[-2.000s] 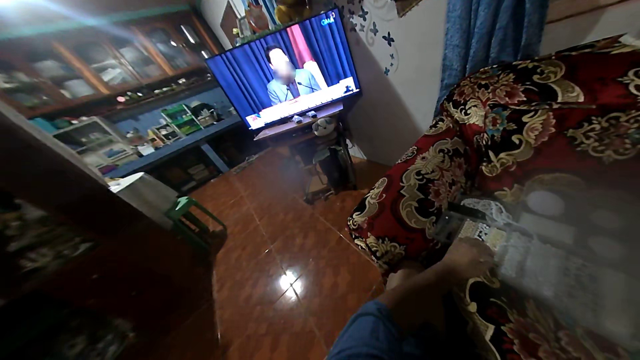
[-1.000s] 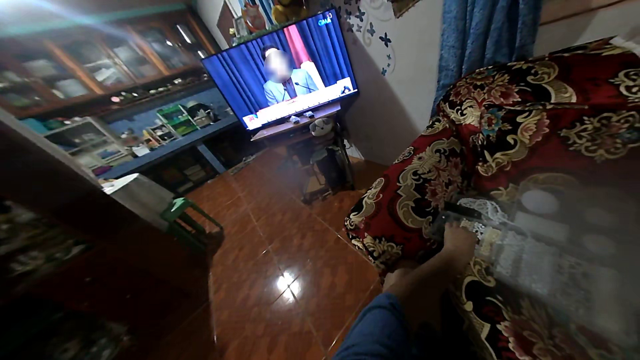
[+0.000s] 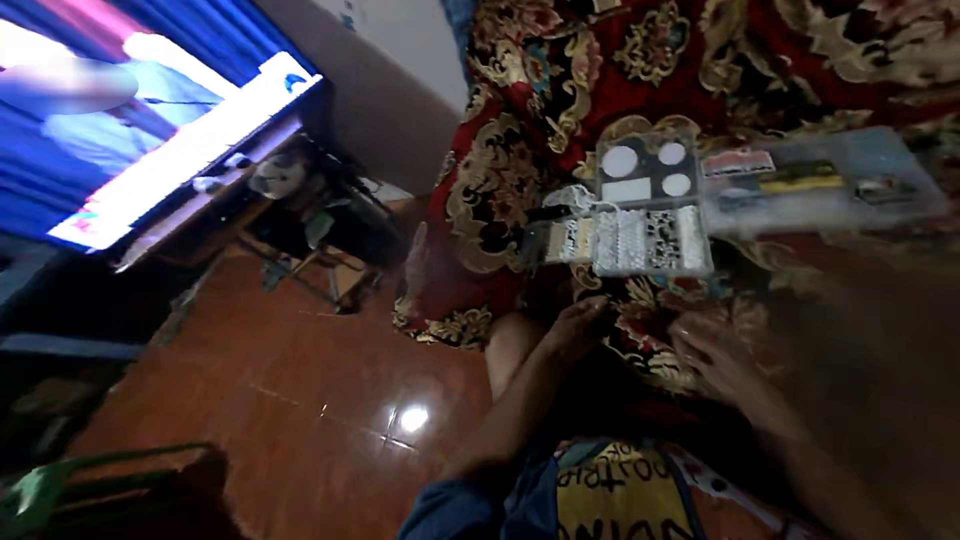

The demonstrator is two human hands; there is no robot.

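My left hand (image 3: pixel 577 326) is over the edge of the seat, just below a clear plastic compartment box (image 3: pixel 651 271), its fingers bent and dim. To its right, my right hand (image 3: pixel 705 345) hovers over the patterned cover, blurred by motion. Neither hand touches the box. The box holds several columns of white, cream and dark-spotted beads (image 3: pixel 664 238). Its clear lid (image 3: pixel 649 161), with white round and rectangular labels, lies folded back. A white lacy string (image 3: pixel 570 196) rests by its left corner. Whether something small is between my fingers is too dark to tell.
A red floral sofa cover (image 3: pixel 495 202) lies under everything. Right of the box is a translucent plastic case (image 3: pixel 817 184) with small items inside. A television (image 3: pixel 150 112) stands at the upper left, a small wooden stand (image 3: pixel 330 277) below it, and a green stool (image 3: pixel 112 465) at the lower left.
The view has swung down towards the sofa. The hand that was at the box's left end is now below the box, and my other hand has come into view.
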